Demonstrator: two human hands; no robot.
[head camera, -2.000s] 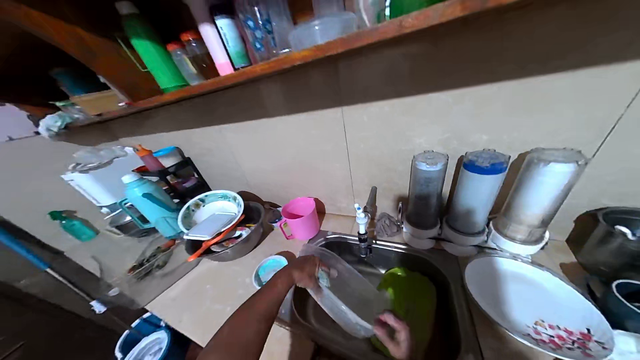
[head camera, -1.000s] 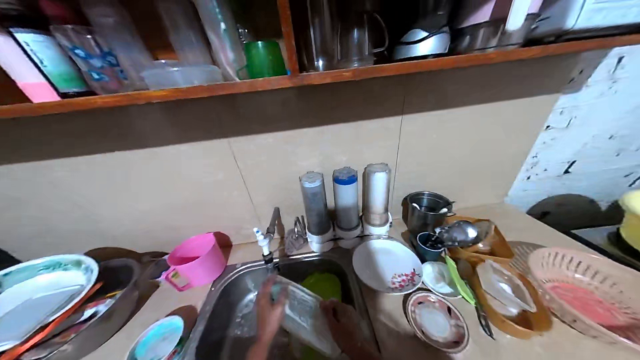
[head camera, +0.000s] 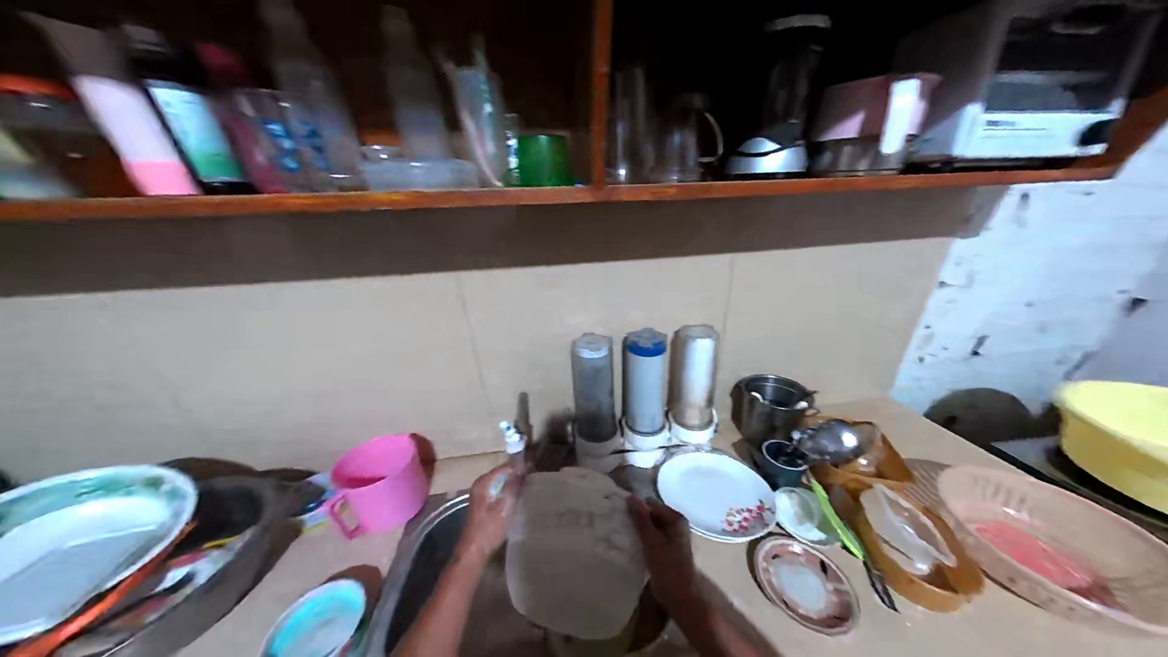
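Observation:
Over the metal sink (head camera: 424, 557), my left hand (head camera: 495, 506) grips the left edge of a translucent plastic container (head camera: 577, 557). My right hand (head camera: 659, 538) holds its right edge, and the broad flat side faces me. Behind the container stands the faucet (head camera: 516, 433), with a white and blue tip. A pink plastic mug (head camera: 379, 484) sits on the counter to the left of the sink. A small turquoise bowl (head camera: 318, 620) is nearer me. At the right of the sink lies a white floral plate (head camera: 712, 493).
Several water filter cylinders (head camera: 646, 383) stand behind the sink. Rightward are a steel pot (head camera: 771, 406), a small patterned plate (head camera: 805, 584), a green-handled knife (head camera: 839, 525), brown trays (head camera: 949, 584) and a pink basket (head camera: 1049, 547). A basin (head camera: 228, 584) of dishes is at left. A wooden shelf (head camera: 411, 199) hangs above.
The view has swung far to the right. The container, which was tilted low in the sink two seconds ago, is now upright between both hands, near the faucet.

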